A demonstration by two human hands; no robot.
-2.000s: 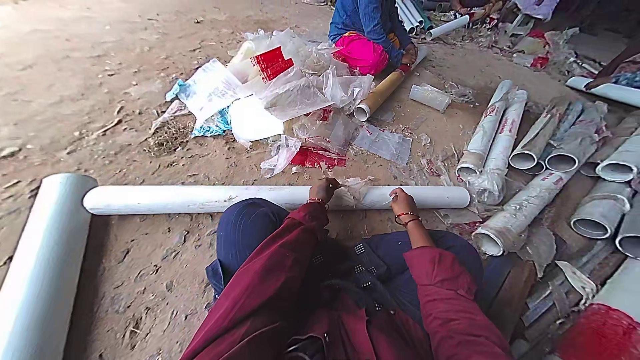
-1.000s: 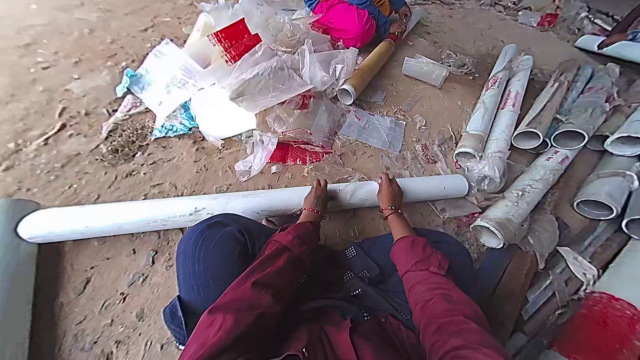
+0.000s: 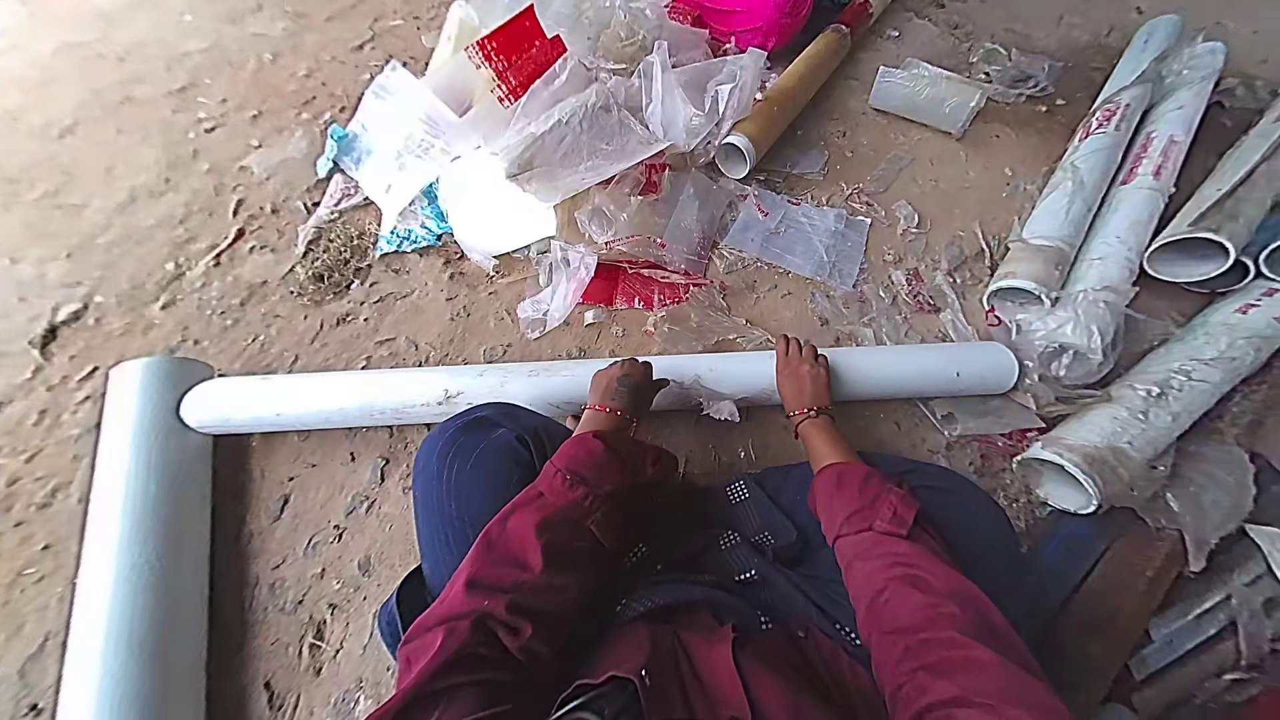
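Note:
A long white plastic pipe (image 3: 480, 388) lies across my lap, with a loose scrap of clear film (image 3: 718, 408) hanging at its lower edge. My left hand (image 3: 622, 390) grips the pipe near its middle, back of the hand up. To its right, my right hand (image 3: 803, 372) is closed over the same pipe, fingers over the far side. The film scrap lies between the two hands. At the left end, the pipe meets or overlaps a thicker white pipe (image 3: 140, 540) on the ground; whether they touch is unclear.
Crumpled plastic film and sheets (image 3: 580, 130) lie on the dirt ahead. A brown-wrapped pipe (image 3: 790, 100) points toward another person's pink clothing (image 3: 750, 20). Several film-wrapped pipes (image 3: 1140, 170) lie at the right, above a brown block (image 3: 1120, 600) and scraps.
Both hands remain on the pipe. My left hand has shifted slightly along it, away from my right hand, and the film scrap now shows between them.

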